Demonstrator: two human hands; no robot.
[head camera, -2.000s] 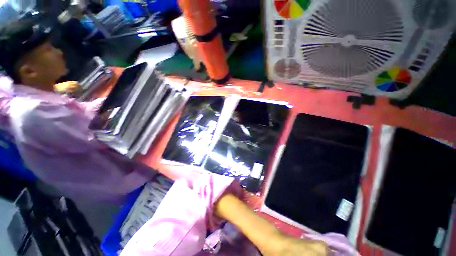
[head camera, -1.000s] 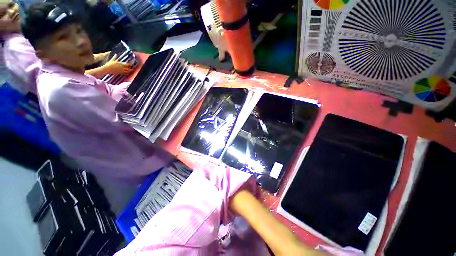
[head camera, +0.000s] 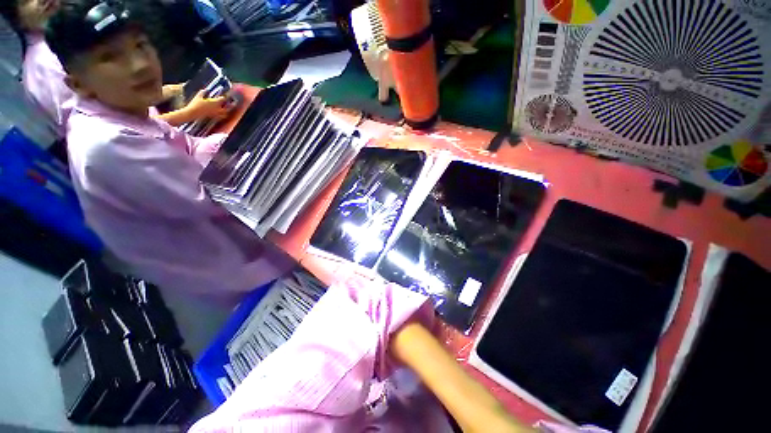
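Observation:
A black tablet with a small white label near its lower corner lies on a thin white sheet in front of me. Another black tablet is cut off by the right edge. To the left, a labelled tablet and a further tablet show bright, wrinkled glare. My left forearm comes out of a pink sleeve and runs down to the bottom edge, with the hand out of the picture. A bit of pink cloth shows at the bottom edge. My right hand is not in view.
A leaning stack of tablets and sheets stands on the red-pink bench, beside a person in pink. An orange cylinder and test chart are behind. A blue crate and black slabs are lower left.
The view has swung left and steadied, so the bench things sit further right and lower. The person at left has turned their head towards me. My forearm has slipped further out at the bottom.

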